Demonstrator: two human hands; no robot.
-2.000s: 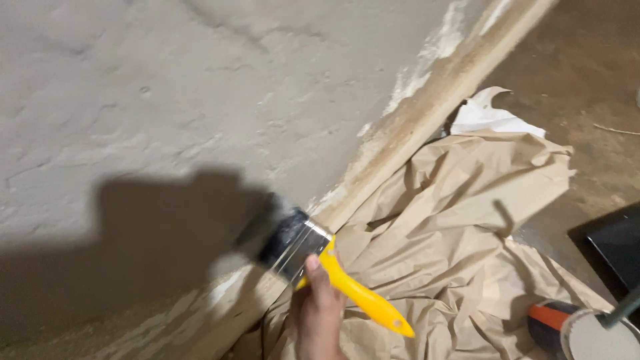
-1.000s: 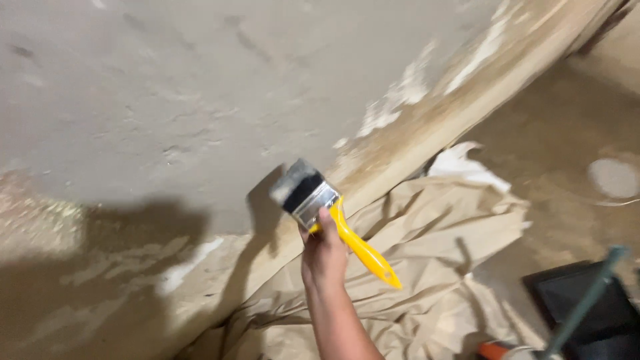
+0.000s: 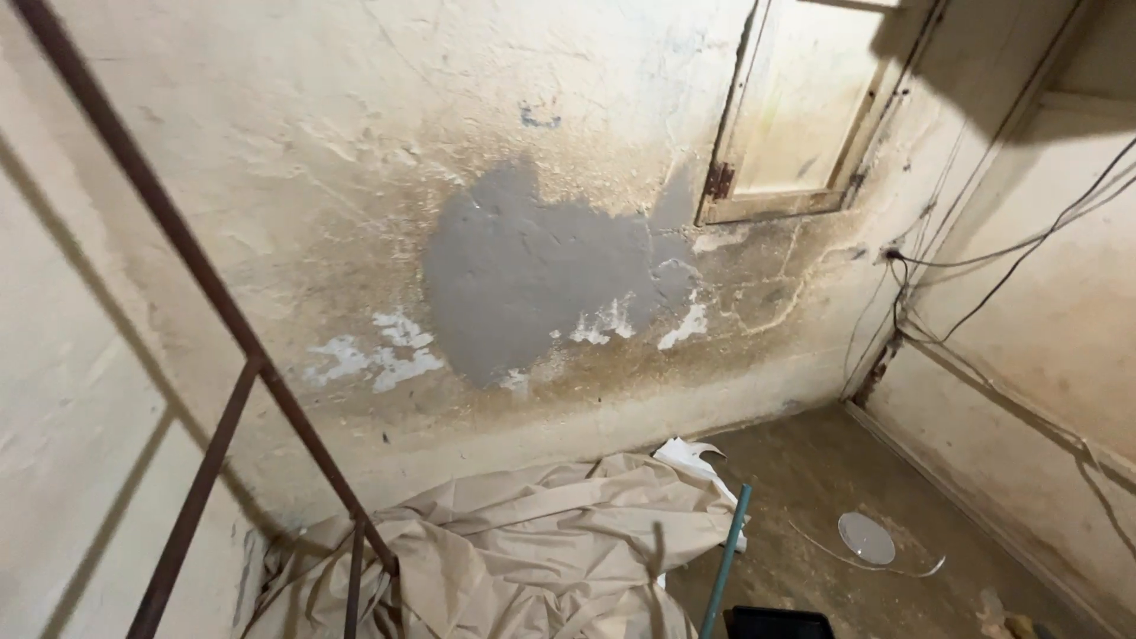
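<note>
Neither my left hand nor my right hand shows in the head view, and the paintbrush is out of sight too. A large grey painted patch [image 3: 550,275] covers part of the worn cream wall [image 3: 293,177], below and left of a wooden shutter [image 3: 799,106]. White flaking spots [image 3: 377,351] lie along the patch's lower left side. A beige drop cloth [image 3: 532,532] lies crumpled on the floor at the foot of the wall. A green pole [image 3: 728,559] stands up from the bottom edge beside a black tray [image 3: 779,624], only partly in view.
A brown metal railing [image 3: 204,266] slants across the left side. White paper [image 3: 692,461] lies at the cloth's edge. A round white lid [image 3: 866,538] and a thin strip are on the brown floor [image 3: 799,470]. Dark cables [image 3: 994,257] hang along the right wall and corner.
The hand holding the yellow-handled paintbrush near the grey wall has left the view. The view has swung up and back, so the whole grey patch, the shutter and the railing now show.
</note>
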